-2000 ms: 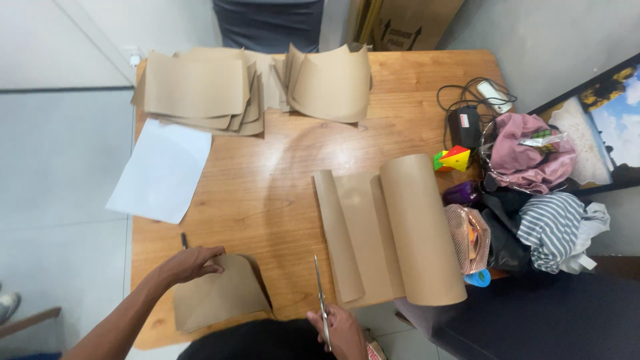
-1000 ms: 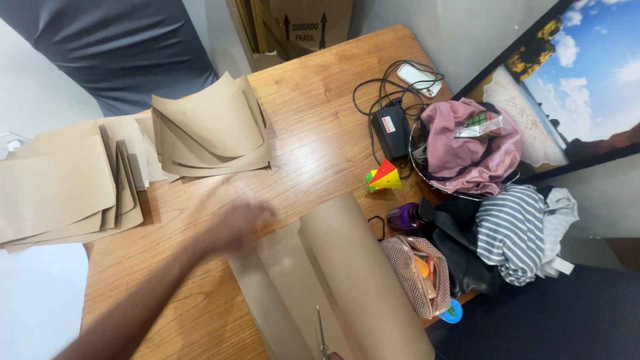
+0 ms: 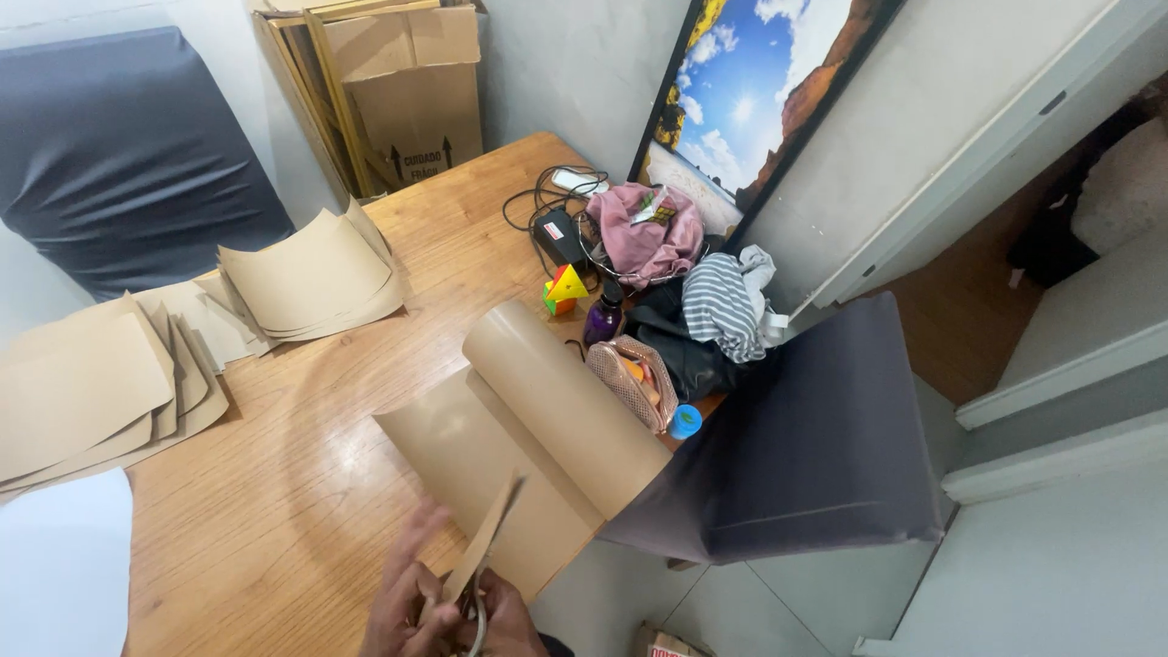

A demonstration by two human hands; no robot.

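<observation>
At the near edge of the wooden table, my left hand (image 3: 407, 593) has a narrow strip of brown kraft paper (image 3: 478, 547) between its fingers. Close beside it, my right hand (image 3: 507, 617) is closed around the scissors (image 3: 480, 613), whose blades are largely hidden by the strip. Just beyond both hands lies the kraft paper roll (image 3: 566, 411), with a flat unrolled part (image 3: 493, 465) on its left. Stacks of cut kraft paper sheets rest at the far left (image 3: 82, 383) and near the back edge (image 3: 310, 274).
A white sheet (image 3: 64, 566) lies at the left. Right of the roll are a purple bottle (image 3: 603, 315), a mesh pouch (image 3: 630, 383), a folded twisty puzzle (image 3: 564, 290), a black adapter (image 3: 558, 237) and cloths (image 3: 725, 306). A covered chair (image 3: 803, 456) stands at the right edge.
My left hand has moved from the sheet at lower left over to the roll and now meets my right hand. A narrow paper strip is now held up. The view has swung right.
</observation>
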